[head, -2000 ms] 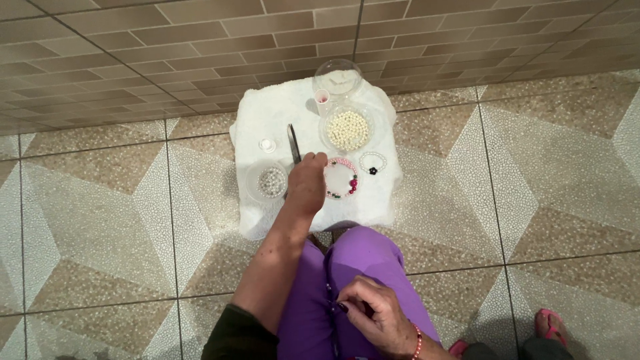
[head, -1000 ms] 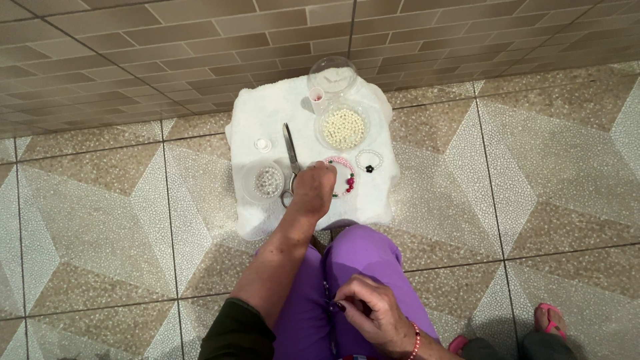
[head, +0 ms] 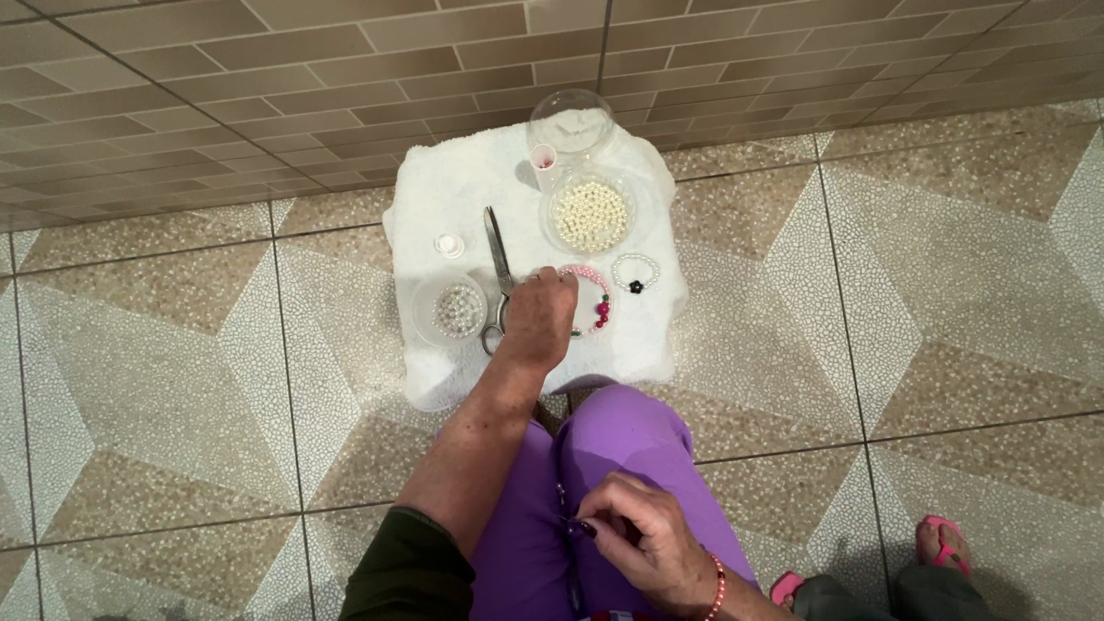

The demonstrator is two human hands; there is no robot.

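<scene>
My left hand (head: pixel 542 319) is over the left side of a pink beaded ring (head: pixel 604 297) with red and green beads; its fingertips are hidden, so a grip cannot be told. Metal scissors (head: pixel 498 250) lie just left of it, handles partly covered. On my purple-clad lap, my right hand (head: pixel 634 535) pinches a thin string with small beads (head: pixel 561 495) near the thumb and forefinger. A clear bowl of cream beads (head: pixel 591 216) stands behind the ring. Left of the scissors is a tub of pearly beads (head: pixel 458 310). A white beaded bracelet with a black flower (head: pixel 636 285) lies to the right.
A white towel (head: pixel 440 190) covers the small surface by the tiled wall (head: pixel 397 78). A small cup (head: pixel 543 157) with red bits, a clear round container (head: pixel 571 125) and a small round white item (head: pixel 448 245) are on it. Another person's feet in pink flip-flops (head: pixel 944 545) show at lower right.
My left hand has shifted slightly over the towel, and more of the scissors' handles shows now than two seconds ago. My right hand stays over my lap.
</scene>
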